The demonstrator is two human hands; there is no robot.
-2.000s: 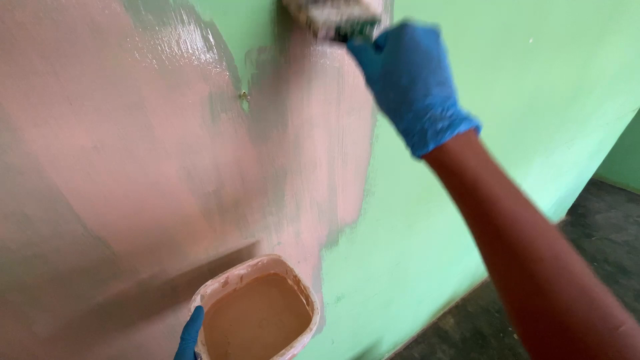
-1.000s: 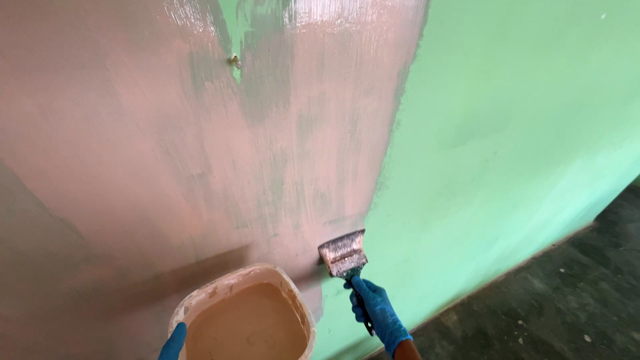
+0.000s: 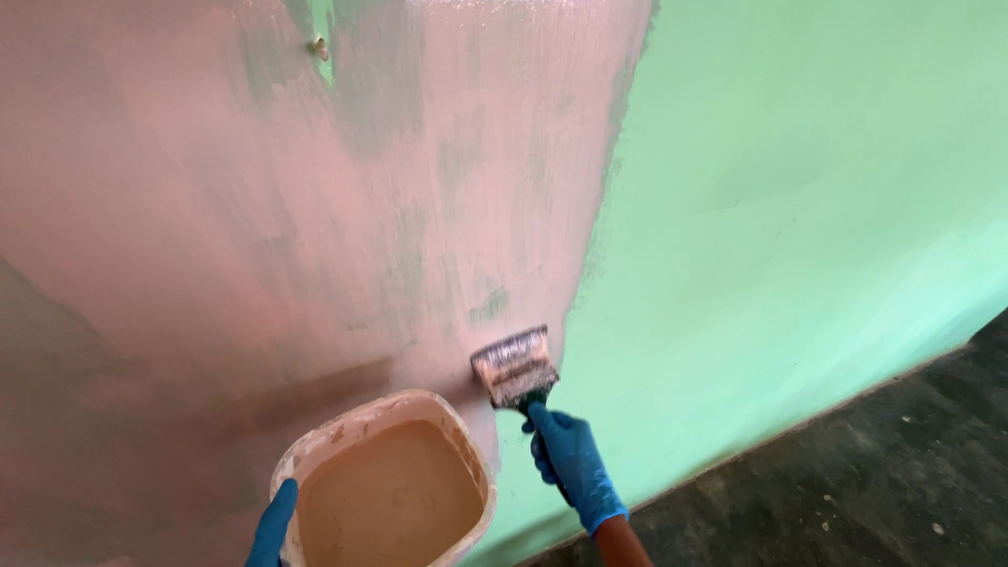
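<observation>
My right hand (image 3: 573,465), in a blue glove, grips the dark handle of a wide paintbrush (image 3: 517,368). The brush's bristles are coated in pinkish paint and lie at the wall, near the lower right edge of the painted area. To the left of the brush, my left hand (image 3: 276,526), also blue-gloved, holds a square plastic tub (image 3: 468,543) by its left side; only a finger or thumb shows. Brownish-pink liquid paint (image 3: 390,496) fills much of the tub. The wall wears streaky pink paint (image 3: 504,197) on the left and bare green (image 3: 772,205) on the right.
A small fixing (image 3: 320,48) sticks out of the wall at the upper left, with a green unpainted patch around it. Along the wall's base at the lower right runs a dark, speckled floor (image 3: 858,465).
From high on the wall, my right hand has come down with the brush to the lower part beside the tub. Pink now covers more of the wall there. The view has shifted.
</observation>
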